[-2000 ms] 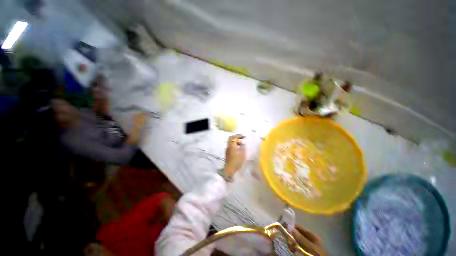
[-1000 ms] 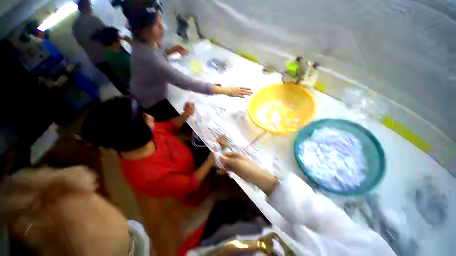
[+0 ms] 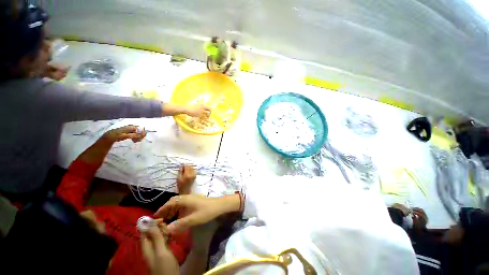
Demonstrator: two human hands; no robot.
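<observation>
My left hand (image 3: 158,250) comes up from the bottom edge, slightly blurred. Its fingertips hold a small round white bundle (image 3: 145,223); whether it is coiled cord is too blurred to tell. My right hand (image 3: 190,210), with a red band at the wrist and a white sleeve, reaches in from the right. Its fingers are bent beside the bundle; whether they pinch anything is unclear. Both hands are in front of a person in red, off the table's front edge. Thin white and grey cords (image 3: 145,169) lie spread on the table, some hanging over the edge.
A yellow basin (image 3: 236,96) holds small pale parts, with the hand of a person in grey in it. A teal basin (image 3: 323,126) holds a white heap. Bagged cables (image 3: 99,70), yellow sheets (image 3: 394,181) and a black ring-shaped object (image 3: 420,129) lie on the table. Another person's hands show right.
The view has swung right and down, so the basins appear further left. My left hand has moved from the lower left to beside my right hand. The grey-sleeved arm now reaches into the yellow basin.
</observation>
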